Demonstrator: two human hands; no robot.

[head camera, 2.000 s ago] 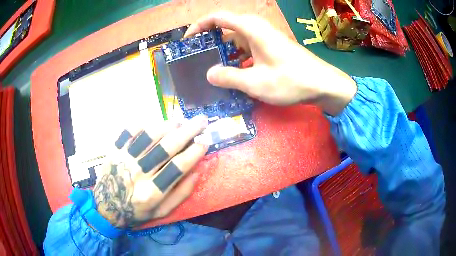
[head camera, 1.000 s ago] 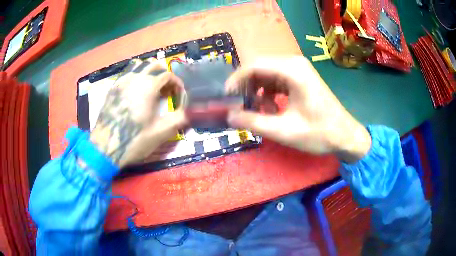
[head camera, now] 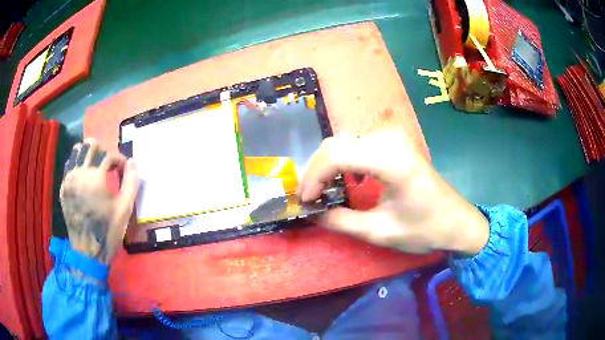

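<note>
The tablet display assembly (head camera: 330, 126) lies back up on the orange-red foam pad (head camera: 265, 272). Its white-silver battery (head camera: 189, 156) fills the left part. The right bay shows a bare grey surface (head camera: 278, 129) and an orange flex cable (head camera: 286, 172); no blue board is seen in it. A dark rounded patch (head camera: 268, 209) shows at the lower edge. My left hand (head camera: 96, 192), with dark finger bands, holds the tablet's left edge between thumb and finger. My right hand (head camera: 391, 192) pinches the tablet's lower right corner; whether a small part is between the fingertips is hidden.
The red tape dispenser (head camera: 474, 76) with yellow strips stands at the upper right, beside red bags with a spare board (head camera: 527, 56) on top. Stacked foam pads (head camera: 30, 219) are at the left. Another tablet (head camera: 43, 66) lies at the upper left. A blue-rimmed bin (head camera: 434, 292) is at the lower right.
The dark board that both hands held over the bay is out of sight. My left hand has moved left to the tablet's edge; my right hand has moved down to the lower right corner.
</note>
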